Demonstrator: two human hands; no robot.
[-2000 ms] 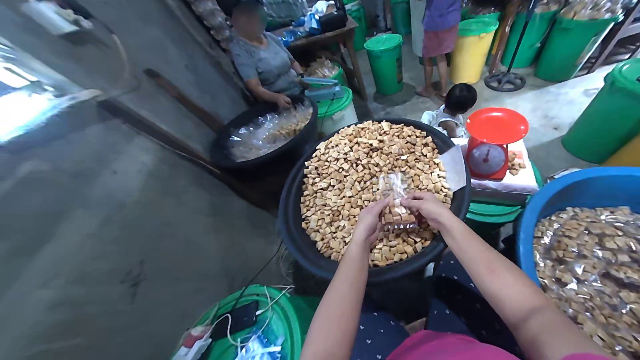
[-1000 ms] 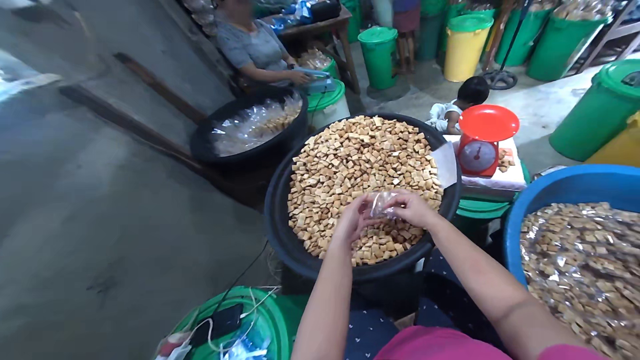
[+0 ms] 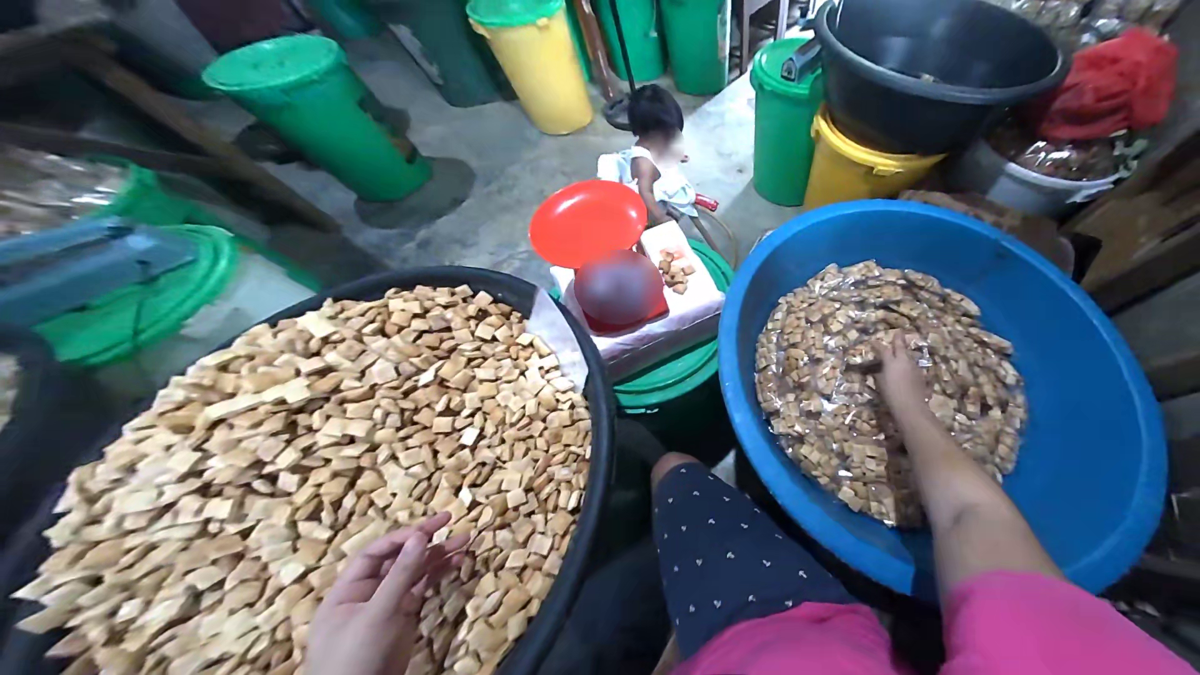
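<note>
My left hand (image 3: 389, 586) is over the near right part of the loose biscuit pieces (image 3: 366, 422), its fingers apart and nothing seen between them. The pieces are heaped in a large black tub (image 3: 605, 450). To the right, my right hand (image 3: 902, 373) reaches into a blue plastic tub (image 3: 1078, 394) and touches the clear bags of biscuit pieces (image 3: 834, 375); whether its fingers grip a bag cannot be told.
Between the tubs, a red weighing scale (image 3: 589, 225) and a few loose pieces (image 3: 675, 270) sit on a white-covered block over a green lid (image 3: 680, 375). A child (image 3: 656, 155) sits behind it. Further back stand lidded bins (image 3: 534, 66) and an empty black basin (image 3: 937, 56).
My right hand has left the small clear bag that both hands held over the black tub and is now in the blue tub. My left hand has let go of that bag. The view has swung right.
</note>
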